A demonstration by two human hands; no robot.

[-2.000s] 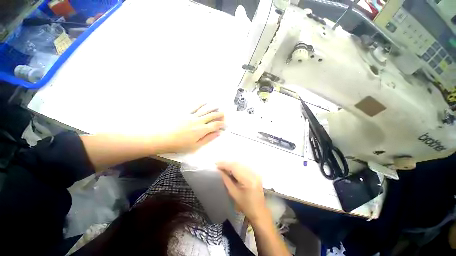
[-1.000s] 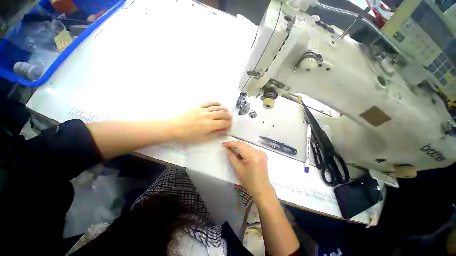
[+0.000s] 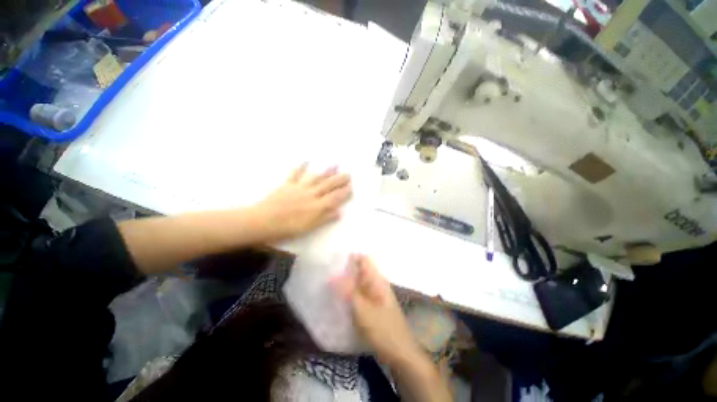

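Note:
A thin white strip [image 3: 321,308] runs from the white table over its front edge onto the checked lap; on the table it fades into the white top. My left hand [image 3: 308,202] lies flat with fingers spread on the table, left of the presser foot [image 3: 387,159]. My right hand [image 3: 365,292], blurred, pinches the strip at the table's front edge. The cream sewing machine [image 3: 542,133] stands on the right. How far the strip reaches toward the needle cannot be told.
Dark thread snips [image 3: 445,221] lie on the machine bed. A pen [image 3: 490,228], black-handled shears [image 3: 525,247] and a flat black rectangle, perhaps a phone [image 3: 572,297], lie to the right. A blue basket [image 3: 126,78] with bags sits at the table's left corner. A clear bag [image 3: 153,318] hangs below.
My right hand has moved down from the tabletop to the table edge with the strip, which now bunches wider over the lap. My left hand has shifted slightly left, fingers more spread.

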